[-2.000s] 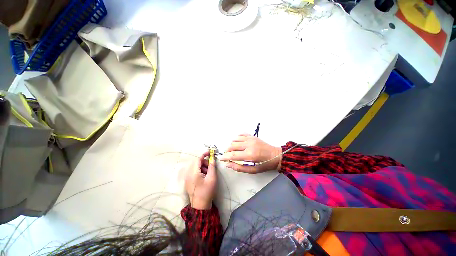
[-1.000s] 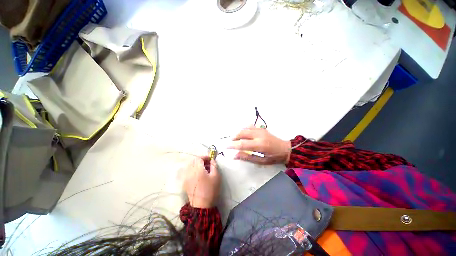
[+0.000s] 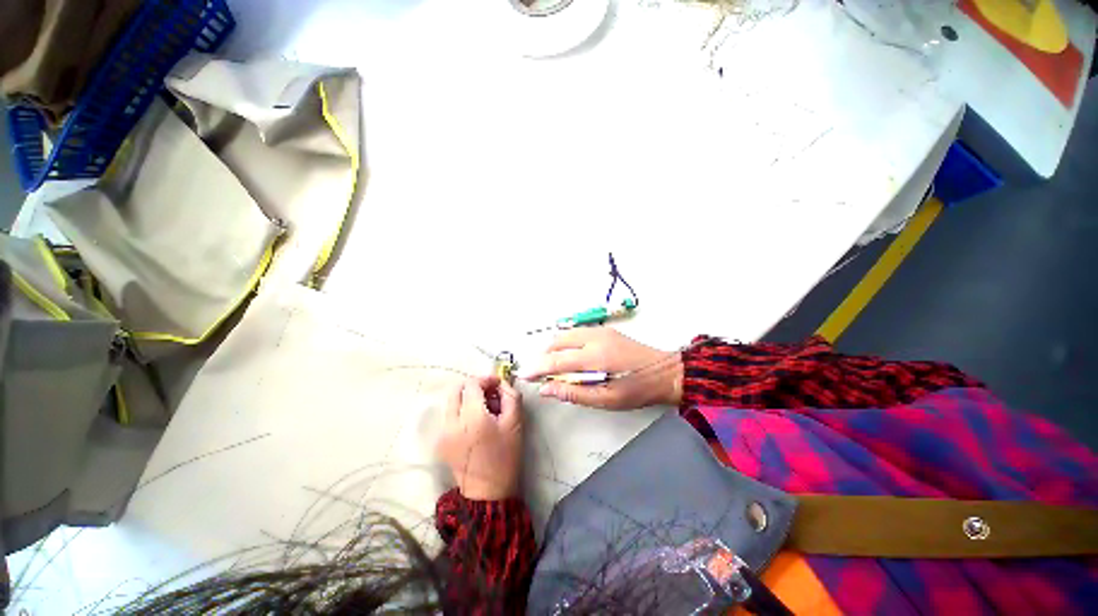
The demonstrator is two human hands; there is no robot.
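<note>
A large beige fabric panel (image 3: 301,397) lies flat on the white table. My left hand (image 3: 484,439) pinches its right end, where a short yellow strip (image 3: 503,371) with a small metallic piece shows above my fingers. My right hand (image 3: 614,367), just right of it, holds a pale-handled pointed tool (image 3: 578,378) with its tip towards the yellow strip. Whether the tip touches the strip I cannot tell. A thin line runs from my right hand over the wrist. A green-handled tool (image 3: 588,317) with a dark cord loop (image 3: 618,283) lies on the table just beyond my right hand.
Beige bags with yellow edging (image 3: 205,229) are heaped at the left. A blue basket (image 3: 102,102) with brown pieces is at the upper left. A white roll (image 3: 560,27) is at the far edge, with thread ends to its right. A blue bin (image 3: 963,175) is beyond the table's right edge.
My right hand moved right, then back left to the yellow strip. The green-handled tool, mostly hidden under that hand before, now shows. The view has shifted slightly.
</note>
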